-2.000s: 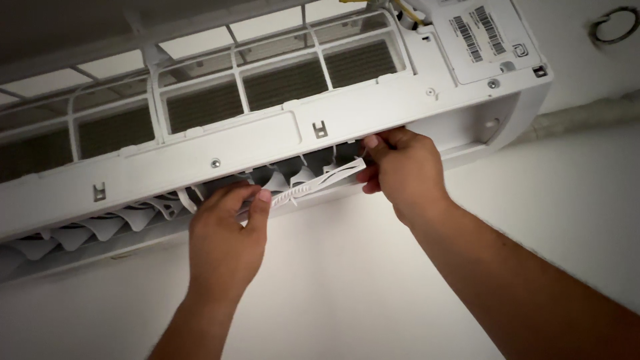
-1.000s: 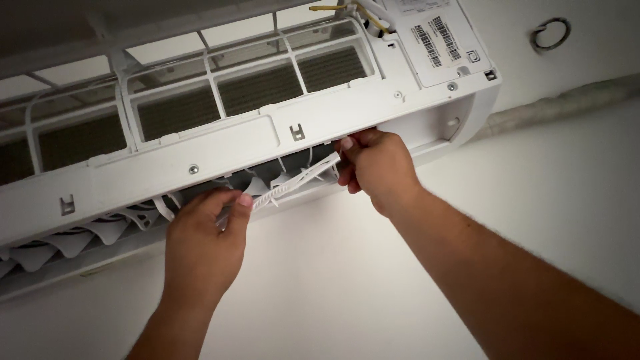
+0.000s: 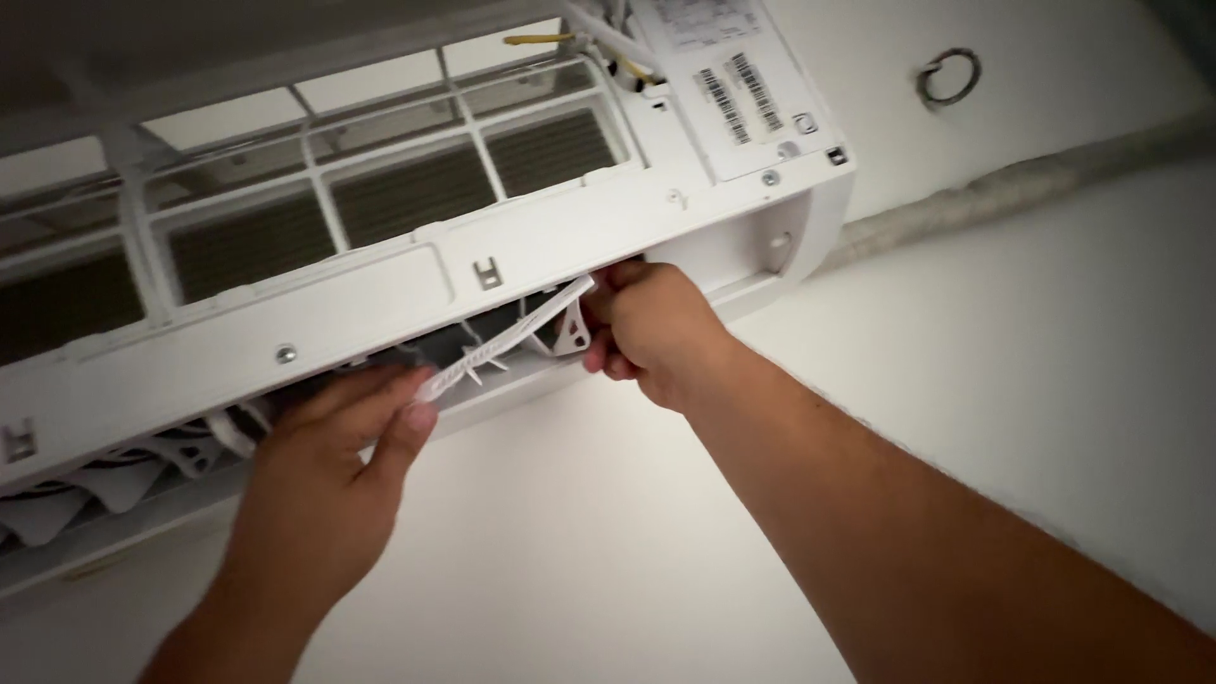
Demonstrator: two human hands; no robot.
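A wall-mounted air conditioner indoor unit (image 3: 380, 294) hangs overhead with its front panel lifted. My left hand (image 3: 347, 437) pinches the left end of a slim white plastic strip (image 3: 513, 334), which slants across the air outlet. At the strip's right end is my right hand (image 3: 646, 328), its fingers curled up into the outlet under the casing edge; its fingertips are partly hidden, and what they grip cannot be told. A white bracket with cut-outs (image 3: 573, 331) shows between the strip and my right hand. White curved louvre vanes (image 3: 123, 480) line the outlet on the left.
The raised front panel (image 3: 237, 47) spans the top left. Yellow and white wires (image 3: 632, 66) run beside a label with barcodes (image 3: 741, 100). A wrapped pipe (image 3: 1007, 180) runs along the wall (image 3: 589, 532) at right, below a coiled cable end (image 3: 950, 78).
The strip now slopes more steeply, its left end lower, with my left hand still on it. My right hand stays at the outlet's edge.
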